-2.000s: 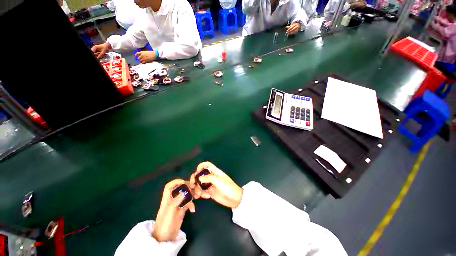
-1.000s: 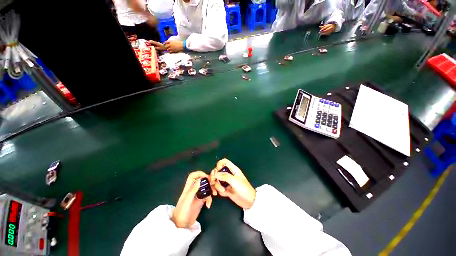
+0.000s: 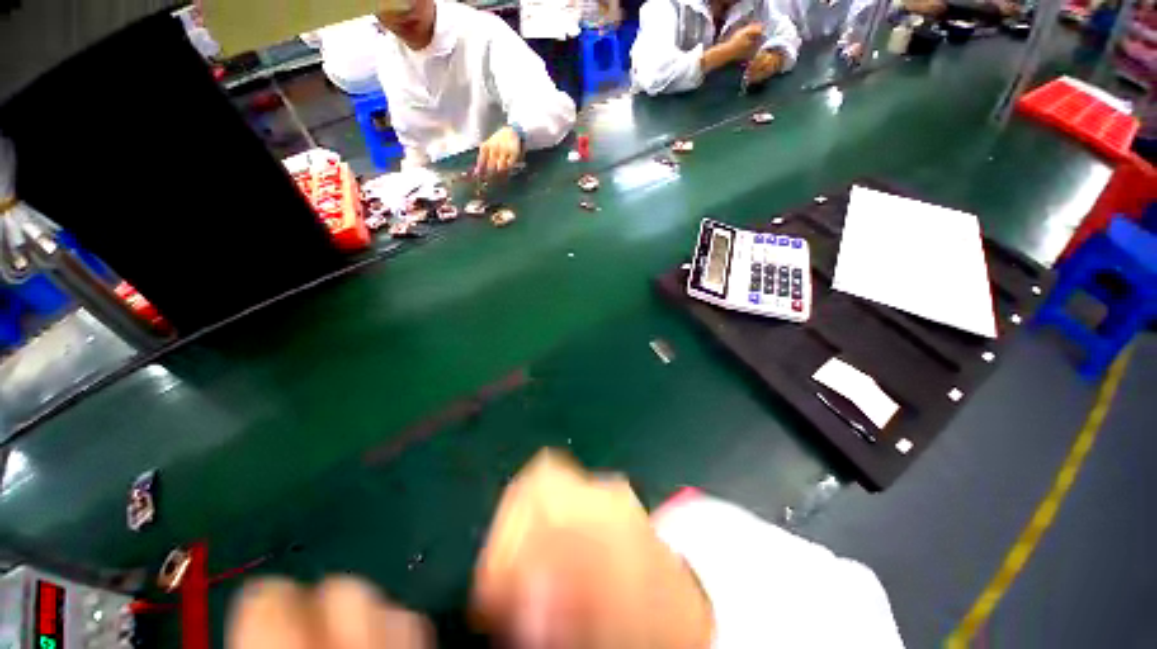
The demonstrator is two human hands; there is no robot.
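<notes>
My left hand (image 3: 327, 616) is blurred and cut off by the bottom edge. My right hand (image 3: 586, 571) is large and blurred near the bottom middle, close to the camera. A dark patch shows between the hands; I cannot tell what it is. No screen unit shows clearly in either hand, and the fingers hide whatever they may hold. A small watch inner assembly (image 3: 141, 502) lies on the green bench (image 3: 381, 330) at the left. A small reddish-brown piece (image 3: 174, 567) lies beside the red tape line (image 3: 194, 598).
A power supply (image 3: 95, 619) is cut off at the lower left. A calculator (image 3: 751, 274), white sheet (image 3: 916, 260) and white slip (image 3: 856, 392) lie on a black board (image 3: 812, 437). A red tray (image 3: 333, 200), small units and a person in white (image 3: 476, 83) are across the bench.
My hands have come up close to the camera and moved apart. The dark units seen in them earlier no longer show clearly. The person across the bench has a hand over the small pieces.
</notes>
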